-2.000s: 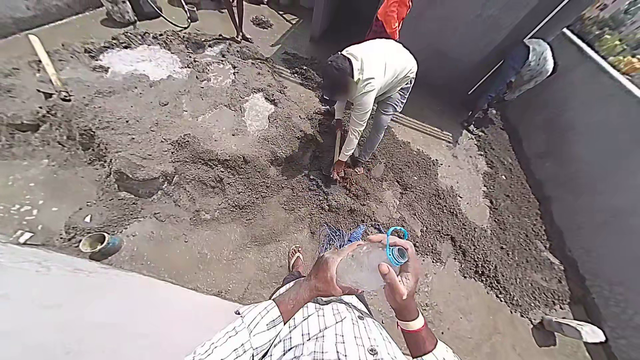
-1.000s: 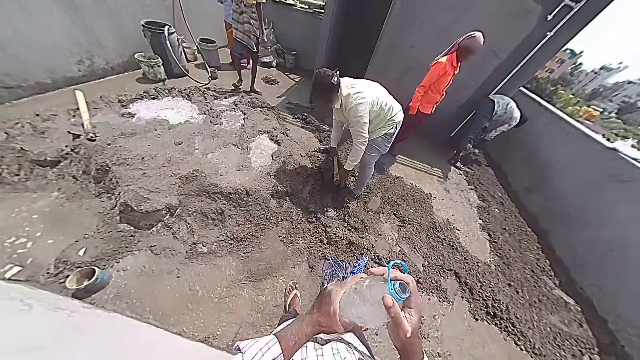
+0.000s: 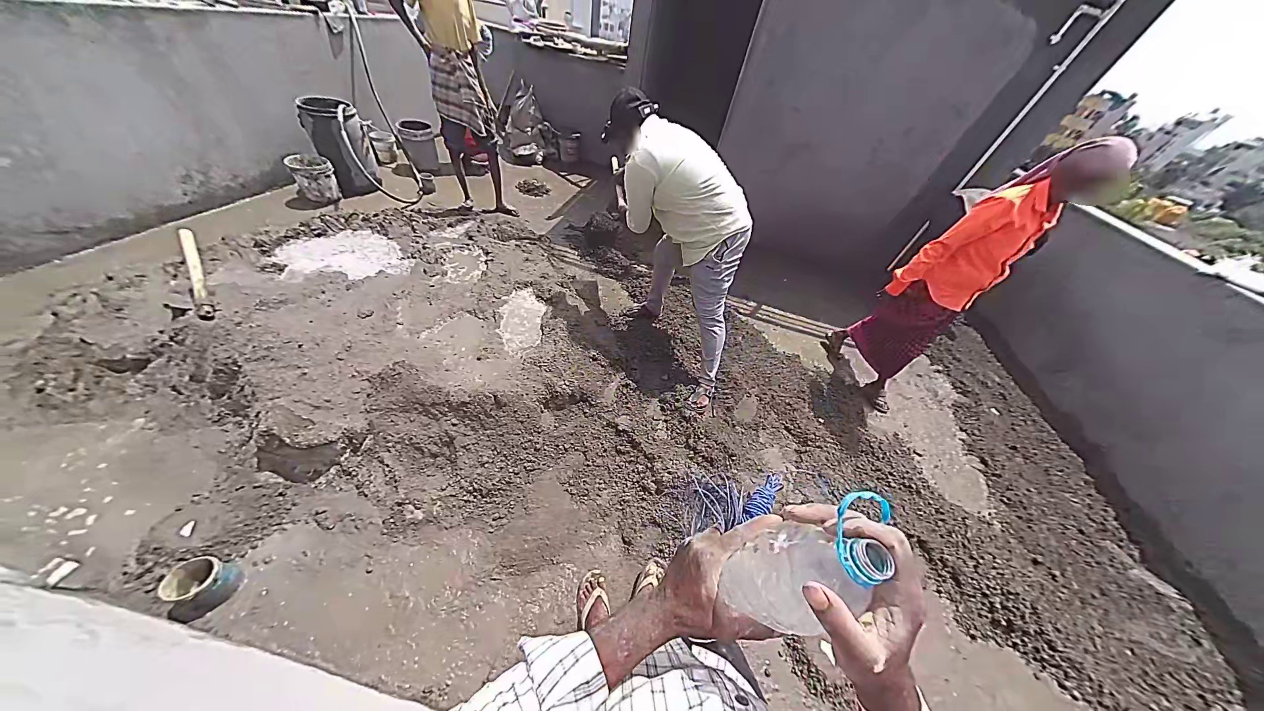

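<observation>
Both hands hold one clear plastic bottle [image 3: 790, 578], tilted with its uncapped mouth toward the right; a blue carrying ring loops round its neck. My left hand [image 3: 696, 583] grips the bottle's base end. Around the neck and upper side curl the fingers of my right hand [image 3: 879, 612], its thumb on the near side. Just beyond the bottle, a bundle of blue cord or bristles [image 3: 726, 502] lies on the wet ground. My sandalled feet are below, beside my left forearm.
Wet mortar [image 3: 474, 425] is heaped over the floor. A wooden handle [image 3: 195, 269] stands in it. A small pot [image 3: 197, 585] sits near the white ledge [image 3: 148, 652]. Buckets [image 3: 331, 138] stand by the back wall. Several people are about, one bending at the heap, one in orange at right.
The bending person has moved back, away from me. The person in orange has come out to the right, beside the parapet. My hands still hold the bottle. The view has tilted up.
</observation>
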